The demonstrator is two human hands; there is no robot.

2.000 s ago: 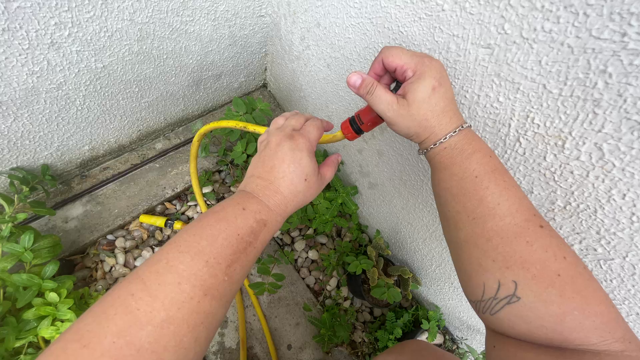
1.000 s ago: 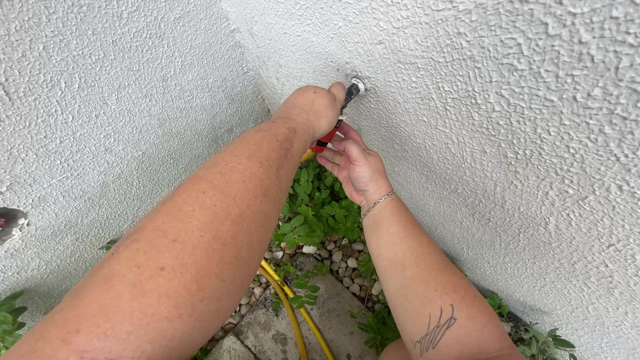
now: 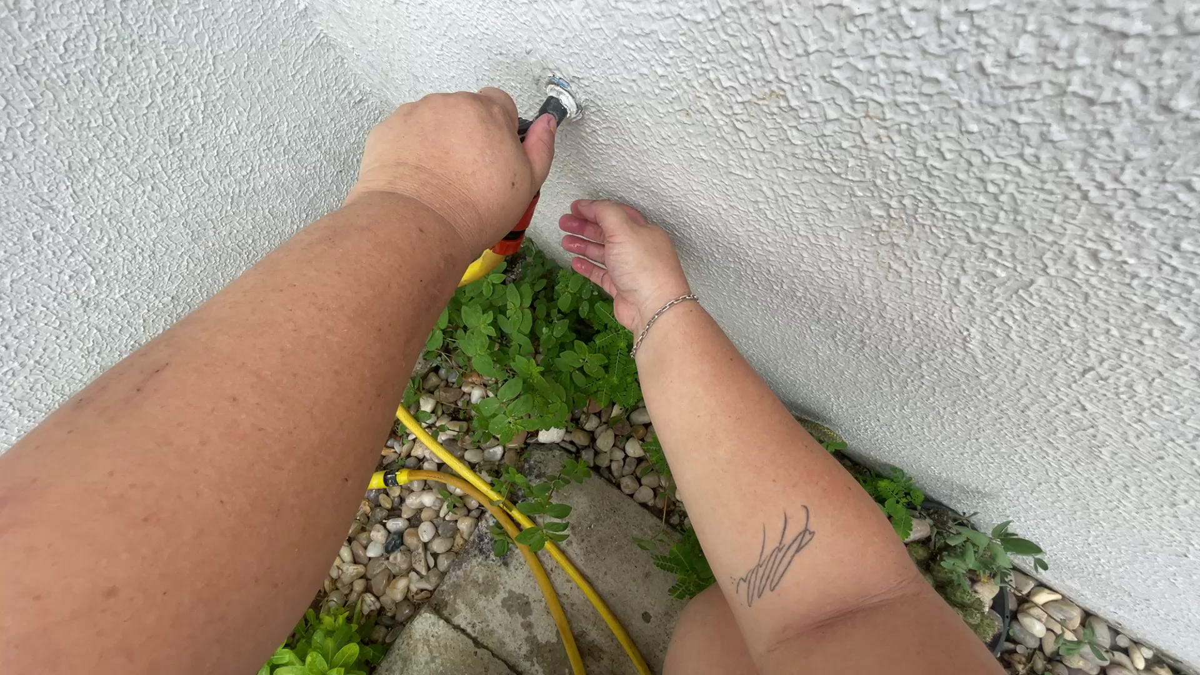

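Observation:
A black outdoor tap (image 3: 551,111) sticks out of the white textured wall through a pale metal fitting. My left hand (image 3: 459,159) is closed around the tap, its thumb along the black body; the hand hides most of it. Below that hand hangs a red and black hose connector (image 3: 517,228) with the yellow hose (image 3: 483,267) coming out of its lower end. My right hand (image 3: 623,253) is off the connector, just to its right, with fingers apart and holding nothing. Lower down, yellow hose lengths (image 3: 553,553) cross the ground, one with a yellow end fitting (image 3: 389,479).
Rough white walls (image 3: 891,234) meet in a corner behind the tap. Green leafy plants (image 3: 534,347) grow below it, among pebbles (image 3: 412,544) and concrete slabs (image 3: 581,534). A dark pot rim (image 3: 1003,614) shows at the lower right.
Two seconds ago my right hand held the red connector away from the tap; now the connector hangs below the tap. My right hand has let go, and my left hand has moved from the hose to the tap.

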